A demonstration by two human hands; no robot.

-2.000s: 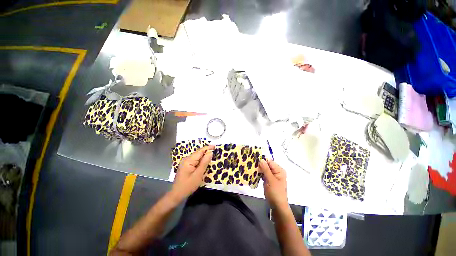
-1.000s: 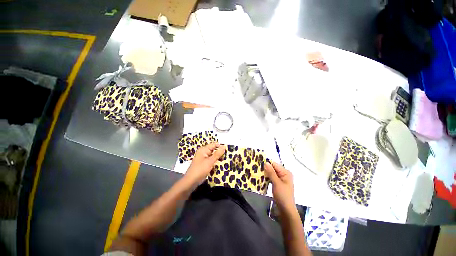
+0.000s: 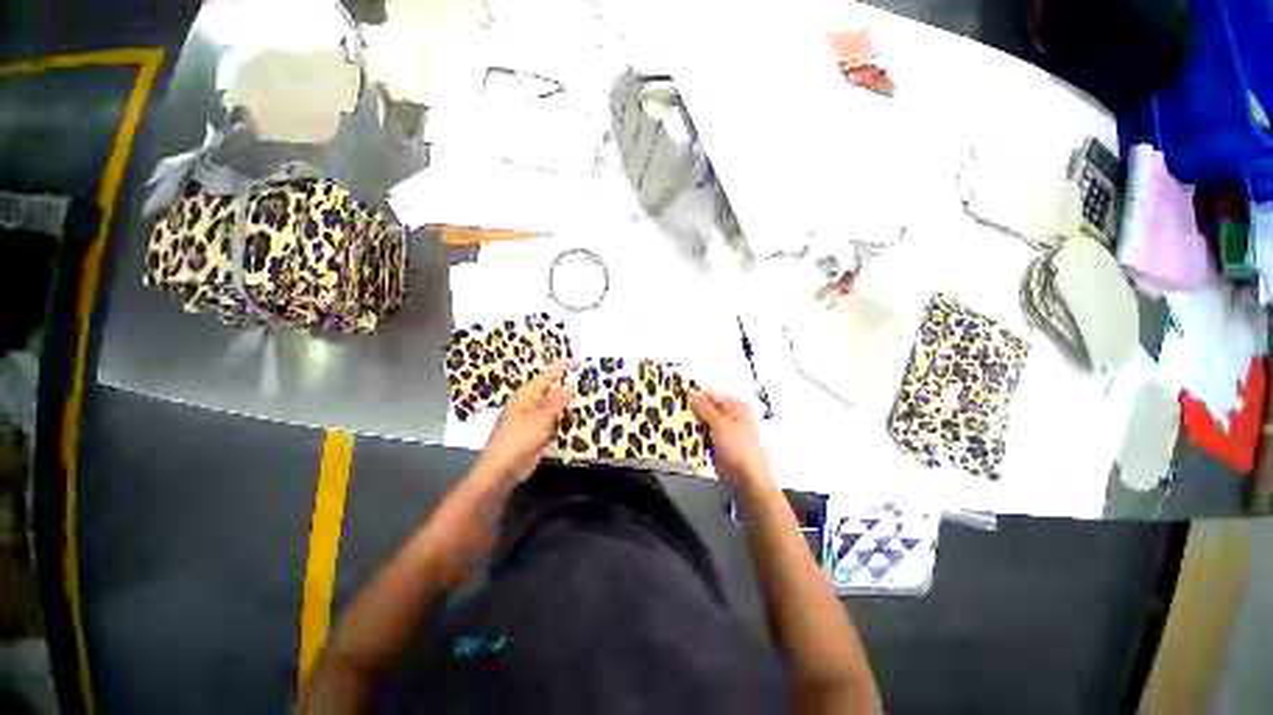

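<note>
A leopard-print panel [image 3: 631, 411] is held flat at the table's front edge, close to my body. My left hand [image 3: 528, 422] grips its left end and my right hand [image 3: 729, 430] grips its right end. Another leopard-print piece [image 3: 489, 360] lies on the white paper just left of the held panel. A thick leopard-print bundle [image 3: 300, 256], tied with a grey strip [image 3: 240, 238], lies on the metal tabletop [image 3: 182, 356] at the left. A dark pen [image 3: 754, 366] lies right of the panel.
A thin grey ring [image 3: 578, 279] lies beyond the panel. Grey cut pieces [image 3: 670, 161] lie at centre. A duller leopard rectangle [image 3: 961, 387], beige shaped pieces [image 3: 1089, 303] and a calculator [image 3: 1096, 186] are at the right. A blue-and-white patterned object [image 3: 882, 545] is below the front edge.
The camera view has shifted, so the table sits higher in the picture. Both hands still hold the panel, which appears flatter and shorter from front to back.
</note>
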